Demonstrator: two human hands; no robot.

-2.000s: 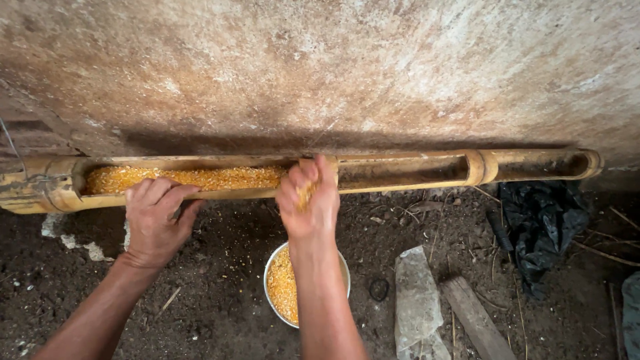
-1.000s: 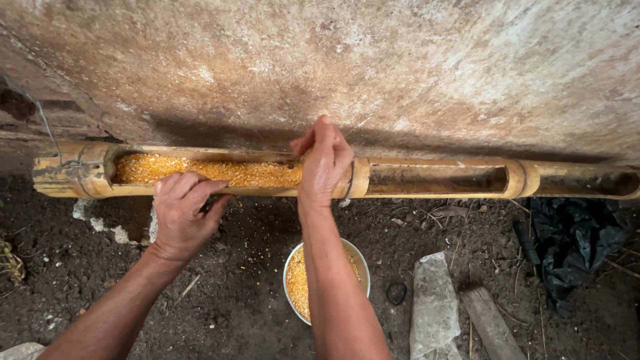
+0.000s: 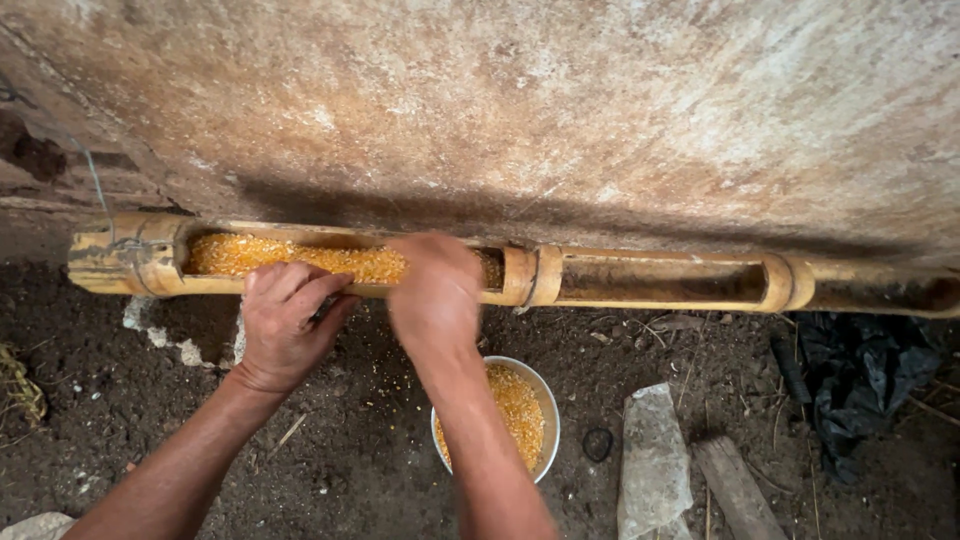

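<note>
A split bamboo trough runs along the foot of the wall, divided by its nodes. Cracked yellow corn lies in its left section. My left hand grips the near rim of that section, fingertips over the edge. My right hand is blurred above the right end of the same section; whether it holds corn cannot be made out. Below, on the soil, a round metal bowl with more cracked corn stands partly behind my right forearm. The two sections farther right hold no corn.
A stained wall rises right behind the trough. On the dirt floor at the right lie a pale flat slab, a piece of wood and crumpled black plastic. A thin wire reaches the trough's left end.
My right hand, a fist with corn in it two seconds ago, was at the node one second ago and has since moved left over the corn. My left hand stays on the near rim.
</note>
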